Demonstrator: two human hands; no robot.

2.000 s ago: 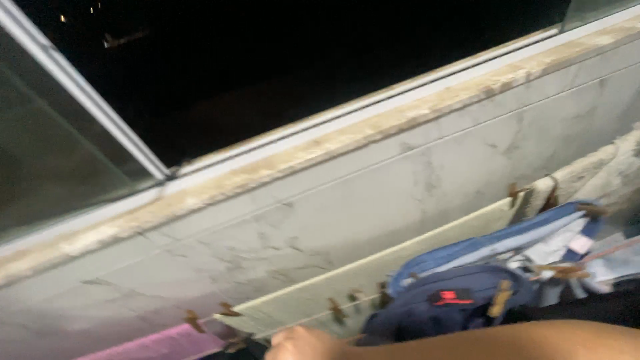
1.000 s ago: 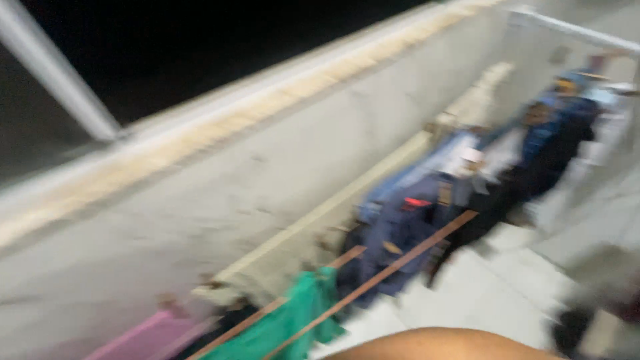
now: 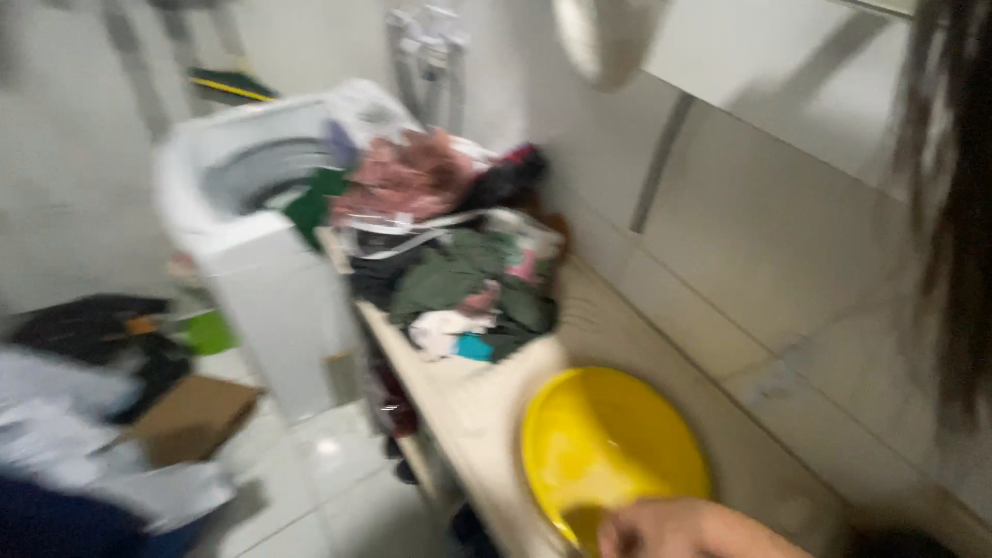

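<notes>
My right hand (image 3: 659, 527) is at the lower edge of the head view, reaching in from the bottom right. It overlaps the near rim of a round yellow plastic basin (image 3: 620, 434); blur hides whether the fingers grip it. The basin rests on a beige counter (image 3: 496, 411). Farther along the counter lies a heap of clothes, with a dark green garment (image 3: 453, 267) in front and a pink garment (image 3: 407, 174) behind. My left hand is out of the frame.
A white top-loading washing machine (image 3: 263, 248) stands open beyond the counter, with cloth over its edge. At left, a cardboard piece (image 3: 194, 415) and white and dark cloth or bags lie low down. A tiled wall (image 3: 744, 271) borders the counter. Dark hair hangs at the right edge.
The view has swung from the window and hanging laundry to the counter and washing machine. The hand seen earlier beside the laundry is now at the yellow basin.
</notes>
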